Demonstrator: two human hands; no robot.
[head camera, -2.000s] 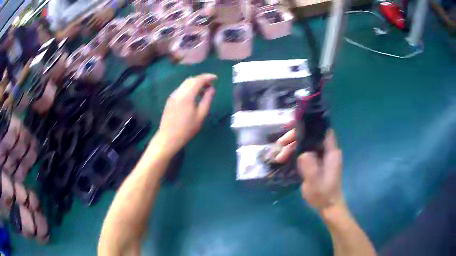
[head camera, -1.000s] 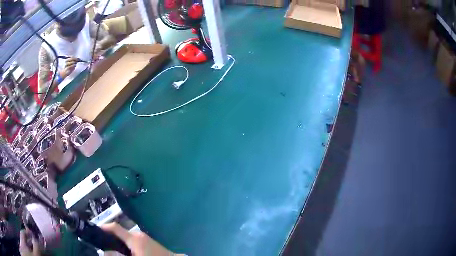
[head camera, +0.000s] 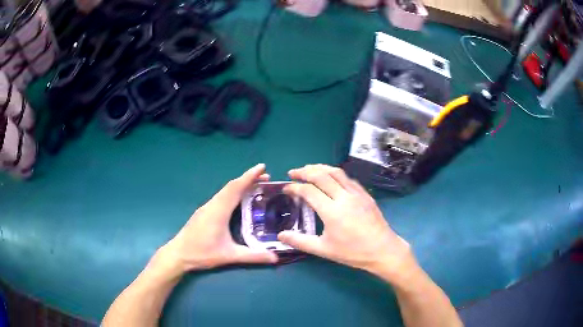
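Observation:
A palm-sized housing (head camera: 276, 216) lies on the green bench top in front of me, its open top facing up, with a silver-white rim and a dark round centre. My left hand (head camera: 220, 223) grips its left side, thumb along the near edge. My right hand (head camera: 345, 220) holds its right side, fingers over the top rim. The electric screwdriver (head camera: 455, 131), black with a yellow lever, is held by neither hand and leans at the right side of the screw feeder (head camera: 399, 96), a white-grey box.
Loose black frames (head camera: 240, 108) are heaped at upper left. Pink units (head camera: 16, 128) are stacked at the far left, and more pink cups (head camera: 407, 13) stand at the far edge. A black cable (head camera: 307, 89) and a white cable (head camera: 479, 45) lie on the bench.
The view has swung back from the right side of the bench. My right hand has let go of the screwdriver, and both hands are now on the housing near the front.

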